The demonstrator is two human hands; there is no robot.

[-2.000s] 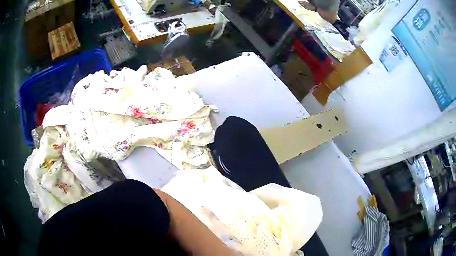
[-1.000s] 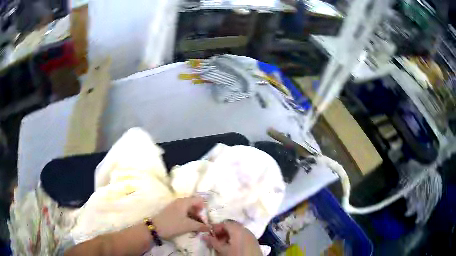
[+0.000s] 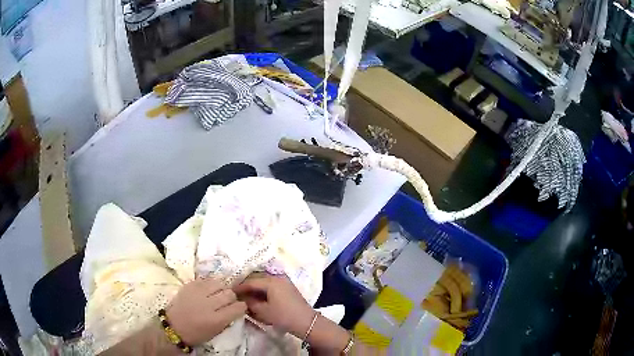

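Observation:
A cream floral dress (image 3: 243, 215) lies bunched over the black-padded sleeve board (image 3: 184, 208), with its paler part at the left. A lace band runs across it near my fingers. My left hand (image 3: 205, 309) and my right hand (image 3: 278, 302) meet on the dress and pinch its cloth between their fingertips. The exact edge held is hidden by the fingers. The steam iron (image 3: 309, 177) stands on the table to the right of the dress, untouched, with its wooden-looking handle on top.
The white hose (image 3: 417, 184) runs right from the iron. A blue basket (image 3: 490, 292) with scraps and yellow-tan pieces stands at the table's right. A striped cloth (image 3: 212, 90) and a small dark tool (image 3: 263, 103) lie at the far edge. A tan board (image 3: 55, 198) is at left.
The view has swung toward the iron and right basket. Both hands, out of clear view at first, now sit together on the dress. Since one second ago they have stayed on its cloth.

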